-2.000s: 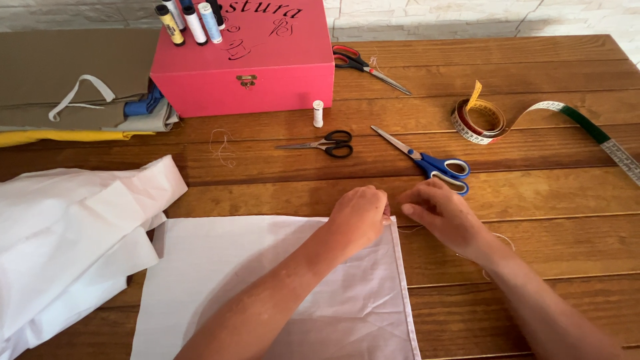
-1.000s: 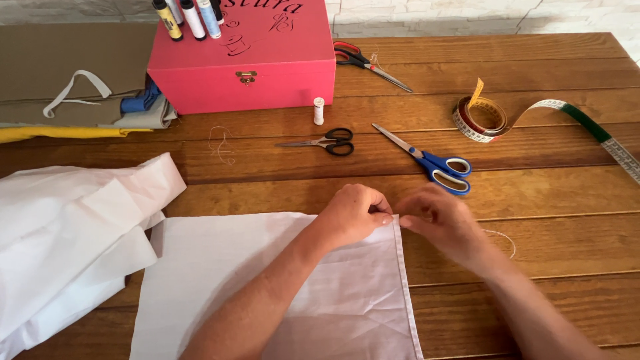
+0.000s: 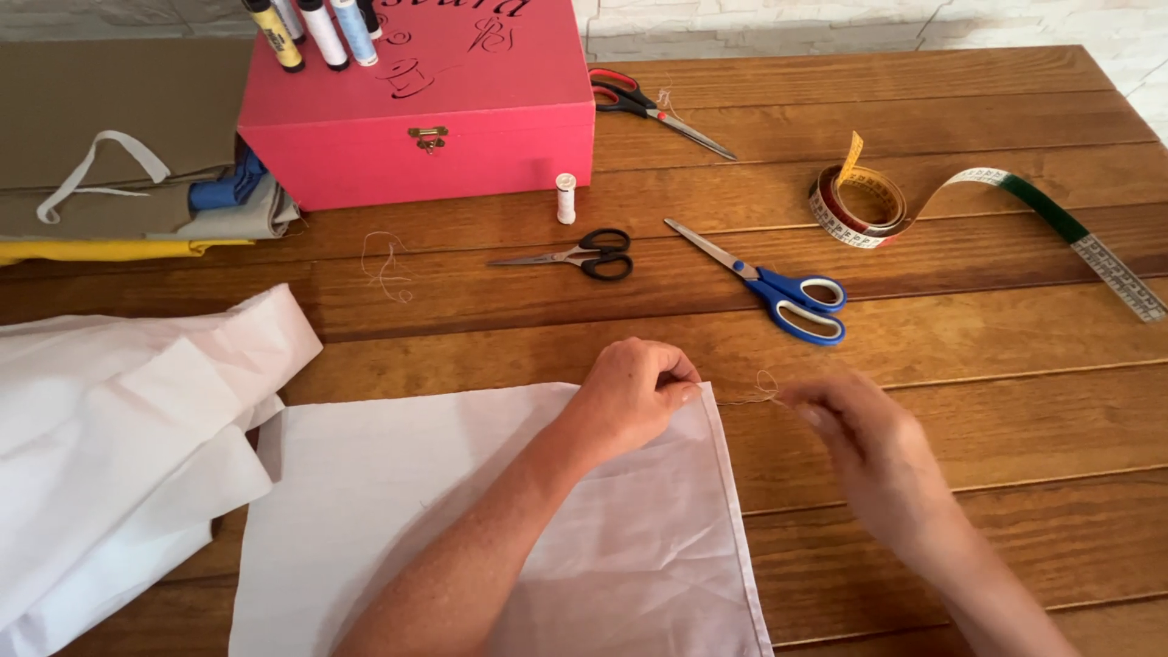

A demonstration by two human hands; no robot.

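My left hand point(image 3: 634, 392) pinches the top right corner of a flat white cloth point(image 3: 365, 493), which has a folded, stitched edge down its right side. To the right, just off the cloth, my right hand point(image 3: 867, 447) holds a thin light thread point(image 3: 753, 394) between thumb and fingers; the thread runs back to the corner. Whether a needle is in these fingers cannot be told. Above the hands lie blue-handled scissors point(image 3: 771, 292) and small black-handled scissors point(image 3: 593, 255), both slightly open. A spool of white thread point(image 3: 566, 199) stands upright behind the small scissors.
A pink wooden box point(image 3: 429, 155) carries several thread spools point(image 3: 319, 36). Behind it lie red-and-black scissors point(image 3: 662, 114). A partly coiled tape measure point(image 3: 858, 214) is at the right. Folded fabrics point(image 3: 109, 182), bunched white cloth point(image 3: 137, 438) and loose thread point(image 3: 388, 265) occupy the left.
My right hand has moved right, away from the cloth corner, where it was close to my left hand one second ago. My left hand stays at the corner.
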